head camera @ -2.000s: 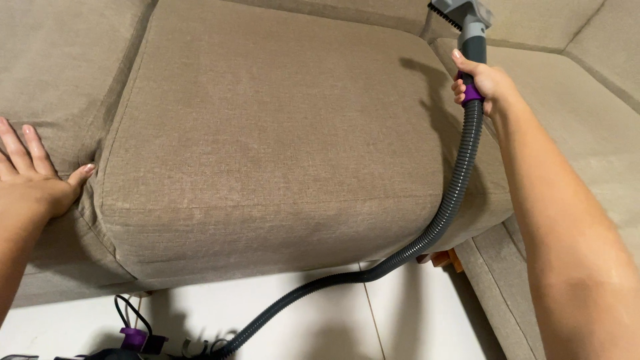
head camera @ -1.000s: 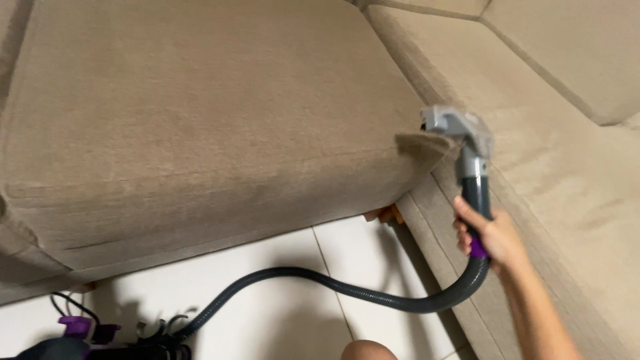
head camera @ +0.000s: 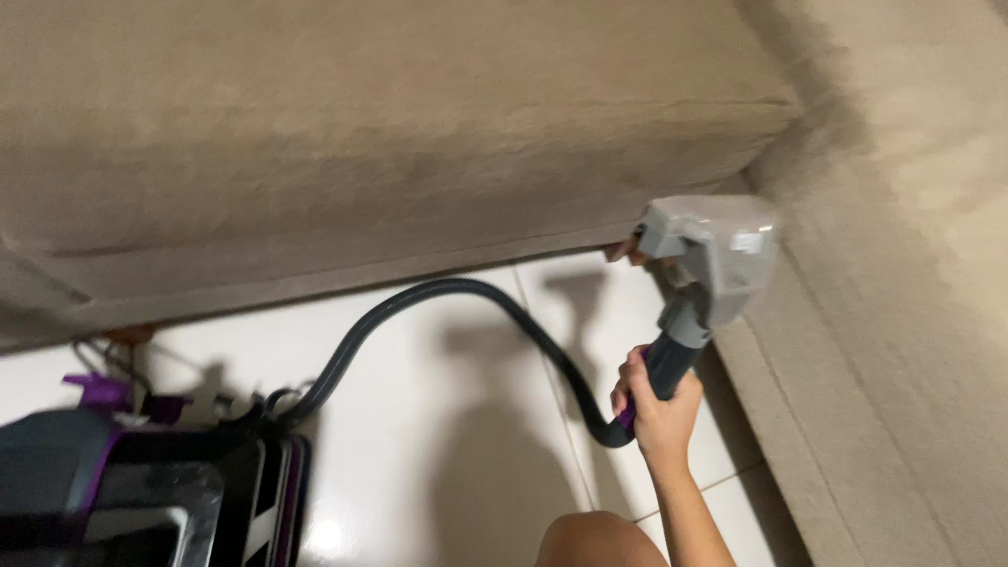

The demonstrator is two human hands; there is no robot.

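My right hand is closed around the dark handle of an upholstery-cleaner nozzle, at its purple part. The grey and clear plastic nozzle head is beside the lower front of the beige sofa, near its inner corner; whether it touches the fabric cannot be told. From the handle a dark ribbed hose curves over the floor to a black and purple cleaning machine at the lower left. My left hand is out of view.
White floor tiles lie between the machine and the other sofa section on the right. A knee shows at the bottom edge. Brown sofa feet stand under the front edge, and a cable loops by the machine.
My right hand has brought the nozzle from over the seat cushion down to the sofa's lower front corner. My left hand, earlier flat on the sofa, has left view. The view has shifted downward.
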